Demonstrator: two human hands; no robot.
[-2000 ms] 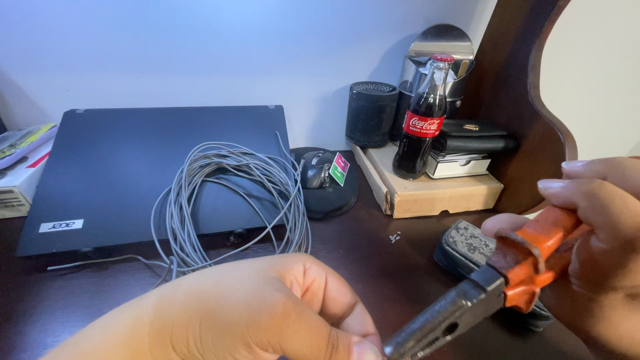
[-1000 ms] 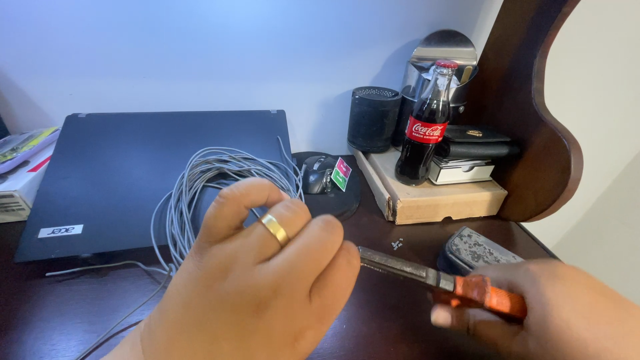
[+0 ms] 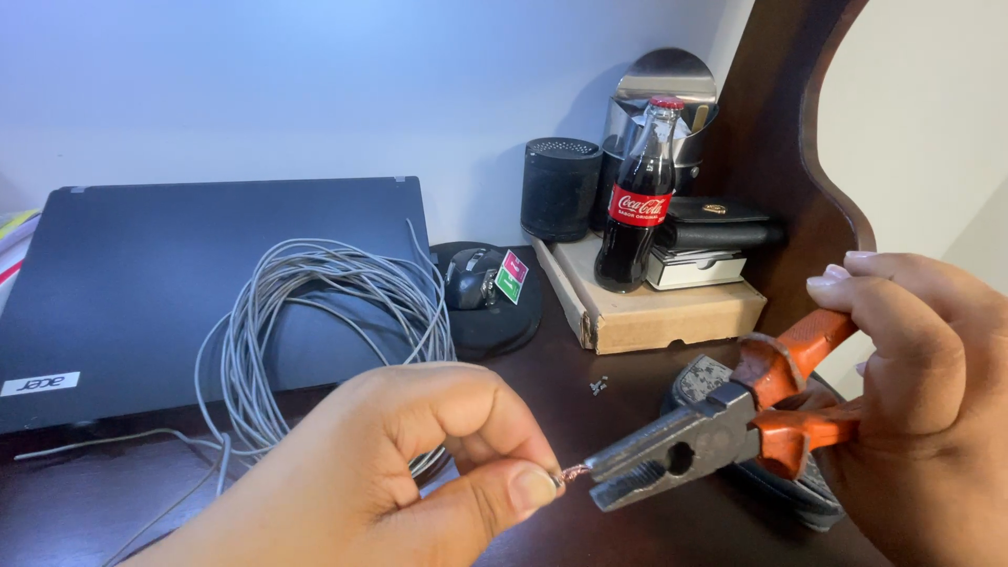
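Between thumb and forefinger, my left hand (image 3: 441,465) pinches the end of a cable, from which twisted bare copper strands (image 3: 575,473) stick out to the right. My right hand (image 3: 929,394) grips the orange handles of combination pliers (image 3: 677,449). The plier jaws are parted, with their upper tip at the end of the copper strands. Whether the tip touches them is hard to tell. A loose coil of grey cable (image 3: 260,346) lies over a closed dark Acer laptop (image 3: 157,268), left of my hands. One cable end points left across the desk.
A Coca-Cola bottle (image 3: 635,228) stands on a cardboard box (image 3: 677,319), beside a black wallet (image 3: 713,224). A black cylindrical speaker (image 3: 561,189) is behind. A computer mouse (image 3: 471,279) rests on a black pad. Small metal bits (image 3: 599,386) and a dark zippered case (image 3: 811,488) lie on the desk.
Since one second ago, my left hand has turned and lowered, and the copper strands now show. The pliers have gone from nearly level to slanting up to the right, with their jaws parted.
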